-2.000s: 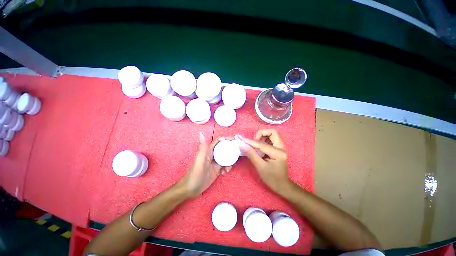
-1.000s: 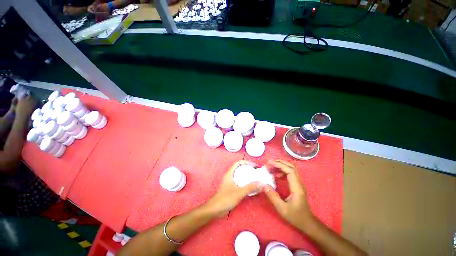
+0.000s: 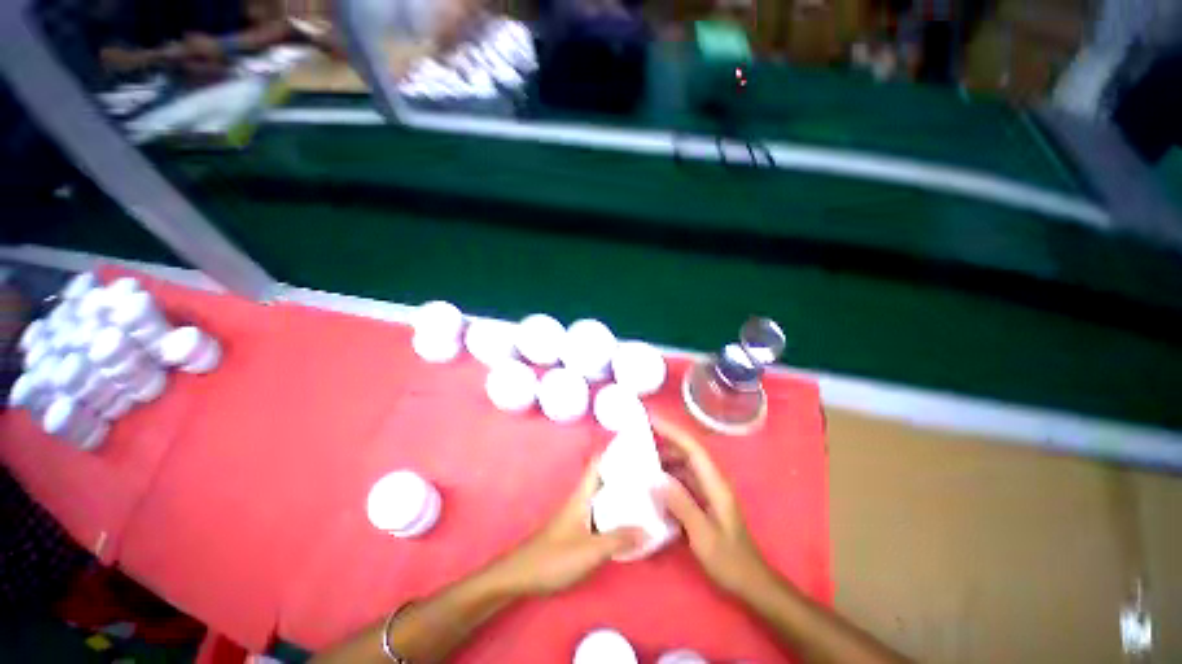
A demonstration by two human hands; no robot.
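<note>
My left hand (image 3: 570, 542) holds a white round jar (image 3: 627, 519) from its left side, over the red mat (image 3: 311, 454). My right hand (image 3: 706, 512) holds a white wiping cloth (image 3: 631, 457) against the jar; part of the cloth stands up above the fingers. Blur and the cloth hide most of the jar, and jar and cloth are hard to tell apart. The clear dispenser bottle (image 3: 726, 393) stands behind my right hand with its round lid open.
Several white jars (image 3: 539, 339) stand behind my hands. One jar (image 3: 405, 503) stands at left, others (image 3: 605, 650) at the near edge, a pile (image 3: 97, 350) far left. Cardboard (image 3: 985, 532) lies right. The green belt (image 3: 519, 247) runs behind, with a slanted metal post (image 3: 156, 195) at left.
The view first tilted up to show the far side of the belt, then shifted and blurred. The cloth, earlier bunched at the jar's right side, now covers more of it and sticks up.
</note>
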